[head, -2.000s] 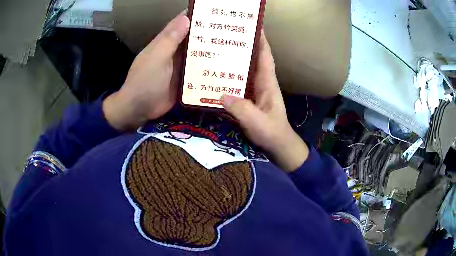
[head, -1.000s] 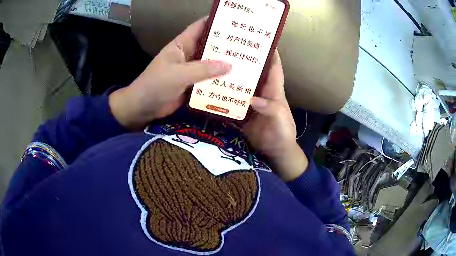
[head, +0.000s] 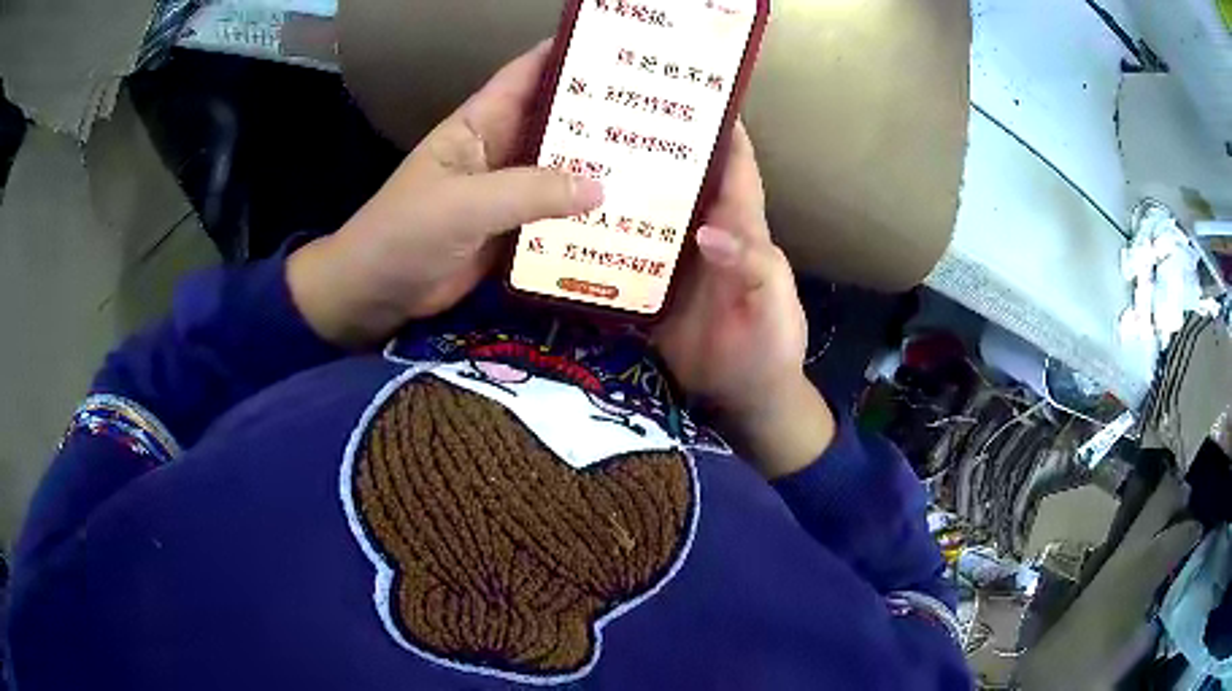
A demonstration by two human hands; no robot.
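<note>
A smartphone (head: 635, 149) in a dark red case shows a bright page of text. It is tilted, and its top end is cut off by the upper edge of the picture. My left hand (head: 432, 203) holds its left side, with the thumb lying over the lower part of the screen. My right hand (head: 750, 304) holds its lower right side, with the thumb at the case edge. The fingers behind the phone are hidden. A khaki-brown trouser panel (head: 865, 149) lies behind the phone and hangs over the table's front edge.
The white sewing table (head: 1034, 176) with its ruler-marked edge runs along the right. A crumpled white heap (head: 1148, 290) lies on its far right end. Brown cut pieces (head: 1007, 466) are piled below right. Large brown cloth (head: 68, 270) hangs at left.
Since two seconds ago the phone sits slightly lower and further right, and is more tilted. My left thumb has moved onto the screen; my right thumb has moved off it to the edge.
</note>
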